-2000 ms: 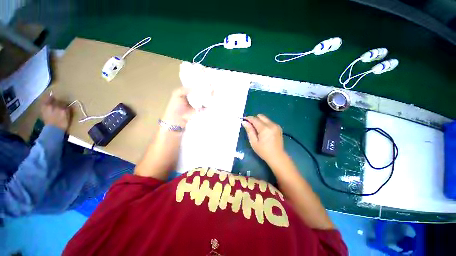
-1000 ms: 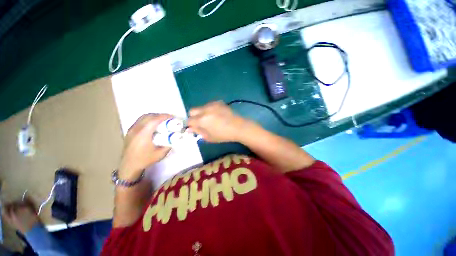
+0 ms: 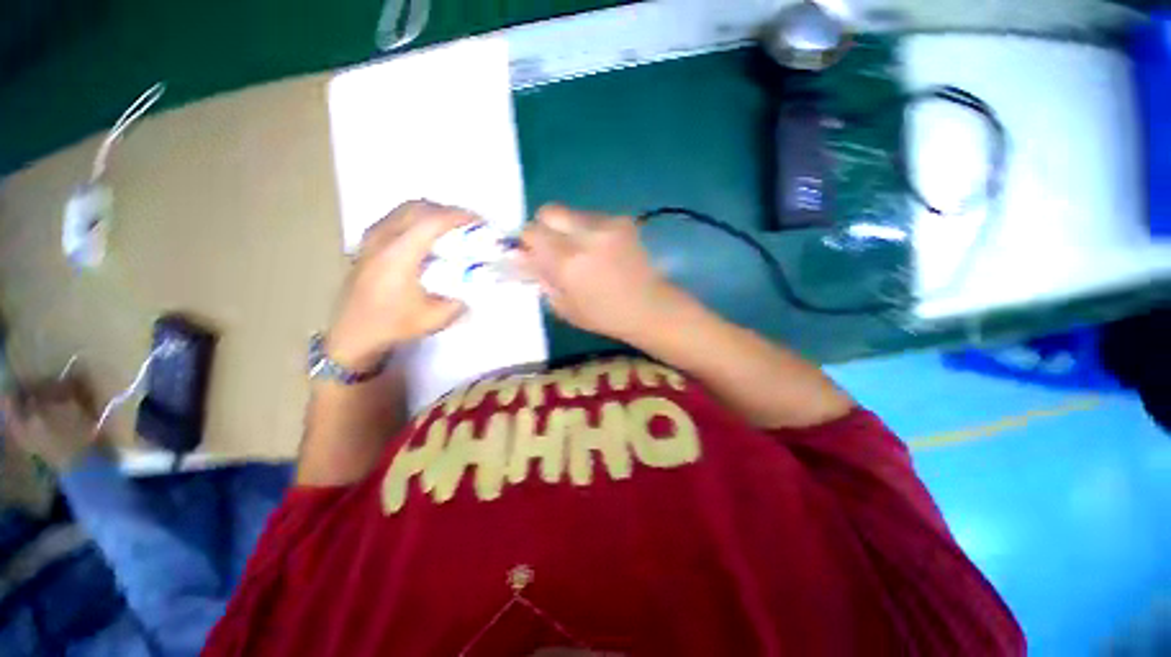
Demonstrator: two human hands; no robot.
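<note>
My left hand [image 3: 401, 285] is closed around white-and-blue electronic units [image 3: 465, 262] above the white paper sheet [image 3: 430, 141]; blur hides how many. My right hand [image 3: 584, 266] meets them from the right, its fingertips pinched at their end. The black cable [image 3: 732, 231] runs from my right hand to the right. Its tip is hidden by the fingers. The black box [image 3: 805, 164] lies on the green mat.
A round metal-rimmed part [image 3: 808, 35] is behind the box. At left, the brown board [image 3: 244, 193] bears another unit [image 3: 87, 225] and a black socket block [image 3: 177, 385]. A neighbour's hand [image 3: 49, 417] is near it. A blue bin [image 3: 1152, 122] stands far right.
Since two seconds ago, my right hand has come to the units in my left hand. The camera view has turned and shifted. In the last second the hands have stayed together.
</note>
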